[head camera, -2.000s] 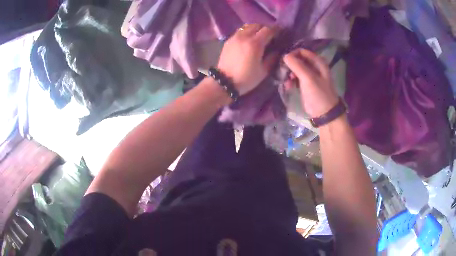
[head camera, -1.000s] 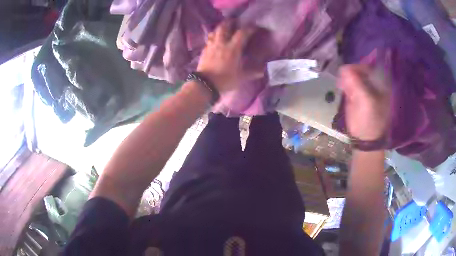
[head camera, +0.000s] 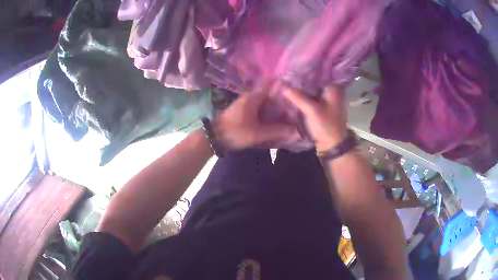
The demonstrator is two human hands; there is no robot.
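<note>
Mauve cloth pieces [head camera: 327, 44] lie heaped and ruffled on a pale surface at the top centre, with a brighter pink patch among them. My left hand [head camera: 254, 120] and my right hand [head camera: 319, 117] are close together at the front edge of the heap. Both are blurred and hold a gathered part of the mauve cloth between them. The fingertips are partly hidden in the cloth. No tool shows in either hand.
Shiny purple cloth [head camera: 431, 93] hangs at the right. A large crumpled green cloth [head camera: 109, 93] lies at the left. The pale table edge [head camera: 382, 143] runs below the purple cloth. A blue basket-like object [head camera: 461, 232] is at the lower right.
My right hand has come back from the purple cloth at the right to the mauve cloth. My left hand has moved lower towards me. The white label-like piece no longer shows.
</note>
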